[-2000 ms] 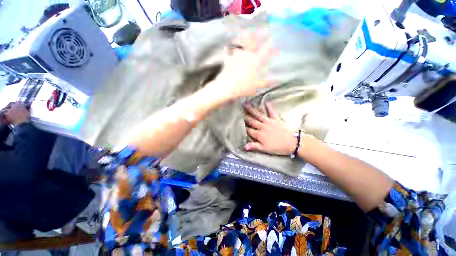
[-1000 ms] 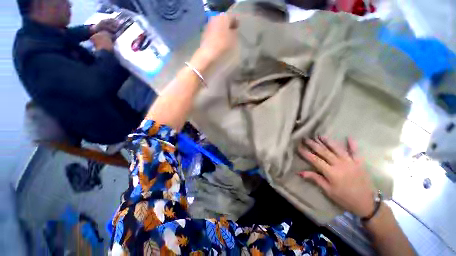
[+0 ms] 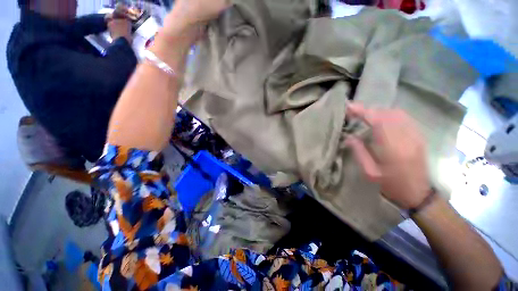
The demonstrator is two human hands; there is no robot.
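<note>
A large khaki garment piece lies rumpled over the table and hangs over its front edge. My right hand pinches a bunched fold of it between thumb and fingers, right of the middle. My left hand is raised at the top edge of the picture, blurred and partly cut off, beside the upper left of the cloth. Its fingers are bent, but whether they hold the cloth cannot be told.
Part of the white and blue-grey machine shows at the right edge. Blue cloth or film lies at the upper right. A blue crate with khaki pieces stands below the table. A person in dark clothes sits at the left.
My left hand has moved up and left. The cloth's left part is lifted and bunched. My right hand has gone from lying flat to pinching a fold.
</note>
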